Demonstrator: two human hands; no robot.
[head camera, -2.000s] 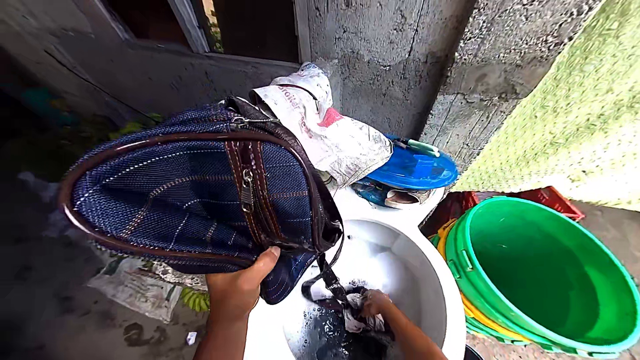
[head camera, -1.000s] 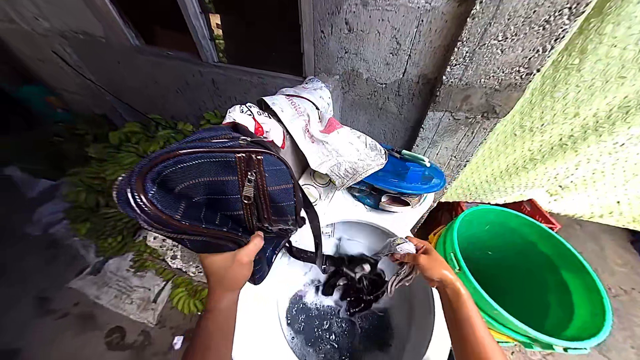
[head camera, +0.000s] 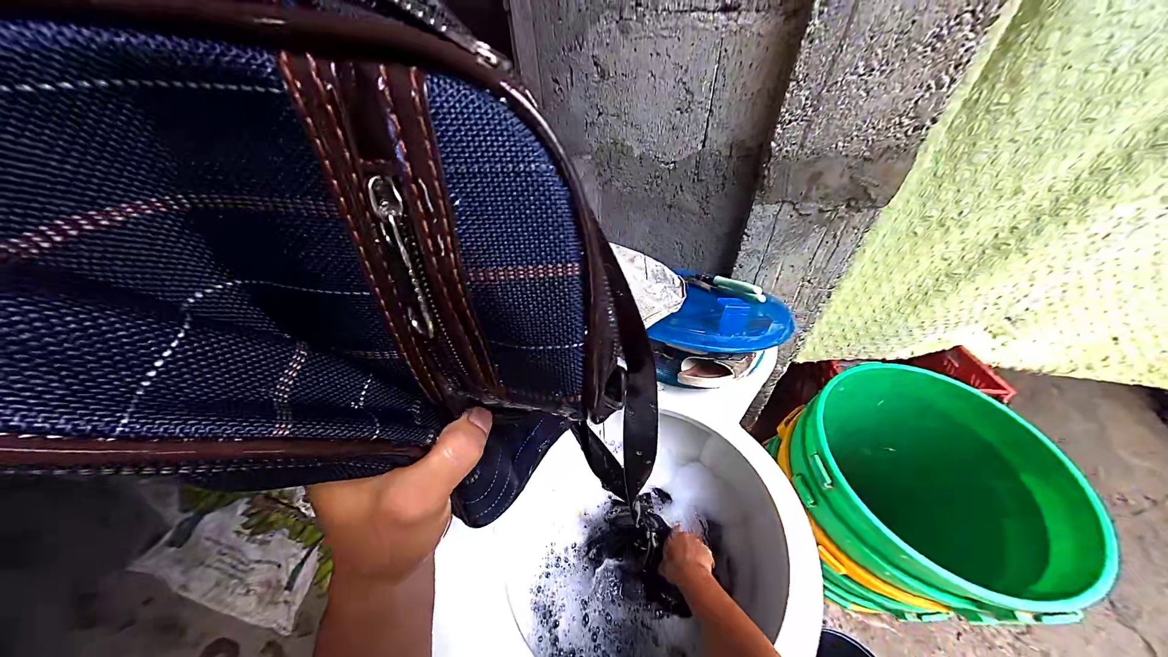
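Observation:
A navy plaid fabric bag (head camera: 520, 219) with brown trim and a zipper fills the upper left. My left hand (head camera: 415, 493) grips its lower edge, thumb in front and fingers hidden behind. From the bag a dark strap (head camera: 641, 401) hangs down into a round white tub (head camera: 771, 511) of sudsy dark water. Inside that tub, my right hand (head camera: 686, 557) is closed around dark wet cloth or strap (head camera: 652, 538) at the water's surface; which of the two cannot be told.
Stacked green buckets (head camera: 967, 484) stand right of the tub, with a red crate (head camera: 972, 370) behind. A blue lid (head camera: 730, 319) lies beyond the tub. A light green cloth (head camera: 1031, 210) hangs at upper right before a concrete wall (head camera: 657, 119). A crumpled sack (head camera: 237, 566) lies lower left.
The bag has come much closer to the camera in my left hand. My right hand has moved from the tub's right rim down into the suds, and the patterned cloth it held no longer shows.

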